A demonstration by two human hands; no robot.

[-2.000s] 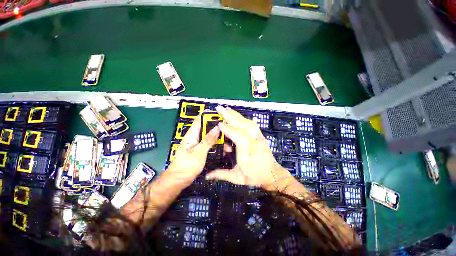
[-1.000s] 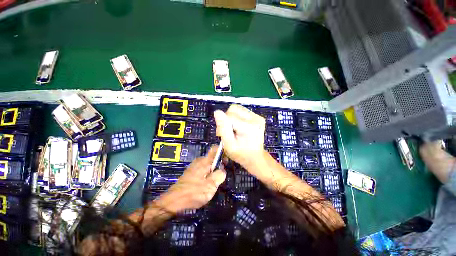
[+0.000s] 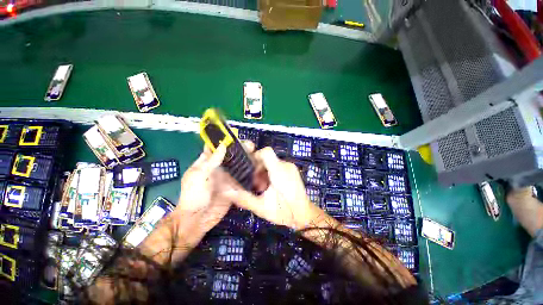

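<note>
My left hand [image 3: 205, 184] and my right hand [image 3: 277, 187] together hold a black phone housing [image 3: 237, 156] with a yellow frame [image 3: 213, 132] at its upper end. The housing is tilted, its yellow end up and to the left, above the parts tray [image 3: 340, 134]. The tray holds rows of black front housings with pale keys [image 3: 349, 178]. The fingers hide the housing's lower end. Dark hair covers part of the view at the bottom.
Board assemblies [image 3: 89, 193] are piled left, with a black housing [image 3: 164, 171] beside them. Another tray [image 3: 41, 155] is at far left. More assemblies [image 3: 252, 100] lie on the green belt [image 3: 196, 44]. A grey machine housing [image 3: 476, 113] and another person's arm [image 3: 527, 205] are at right.
The housing in my hands is now raised and tilted, with its yellow frame showing. My right hand has moved down beside my left. The camera view has shifted a little.
</note>
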